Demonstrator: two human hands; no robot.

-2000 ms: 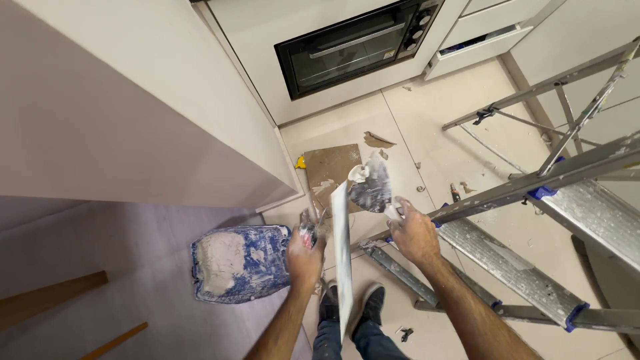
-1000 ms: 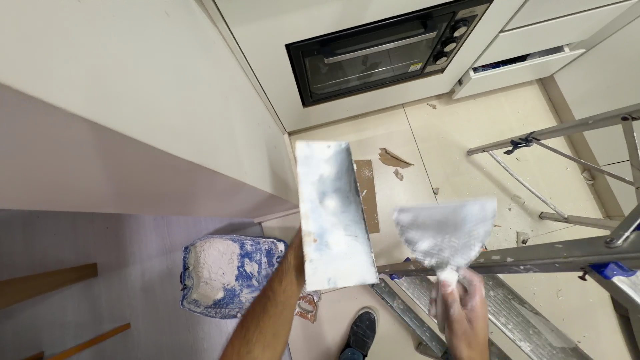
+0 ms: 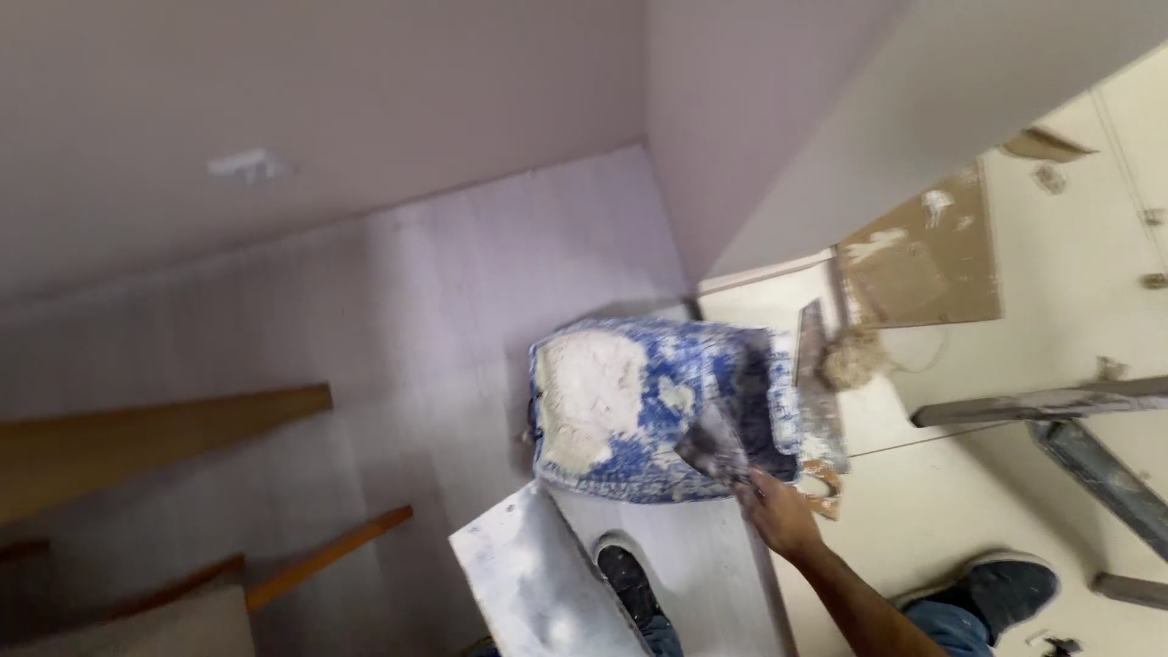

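Observation:
My right hand (image 3: 774,513) is closed on the handle of a putty knife (image 3: 714,447), whose smeared blade hangs over the near right part of a blue tray (image 3: 675,401). White filler (image 3: 589,397) lies heaped in the tray's left part. A flat metal plasterer's hawk or wide trowel (image 3: 547,579) reaches up from the bottom edge, just below the tray. My left hand is out of sight. Beside the tray, on the right, lie a smeared hand saw or long blade with an orange handle (image 3: 824,491) and a ball of twine (image 3: 854,358).
Stained cardboard (image 3: 931,260) lies on the tiles past the wall corner (image 3: 698,274). Metal ladder legs (image 3: 1049,401) stand at right. Wooden furniture legs (image 3: 164,438) jut in from the left. My shoes (image 3: 628,579) are near the tray and at lower right.
The view has swung left to the tray. My right hand has brought the putty knife over the tray. The wide metal plate, raised in front of me before, is now low by the tray.

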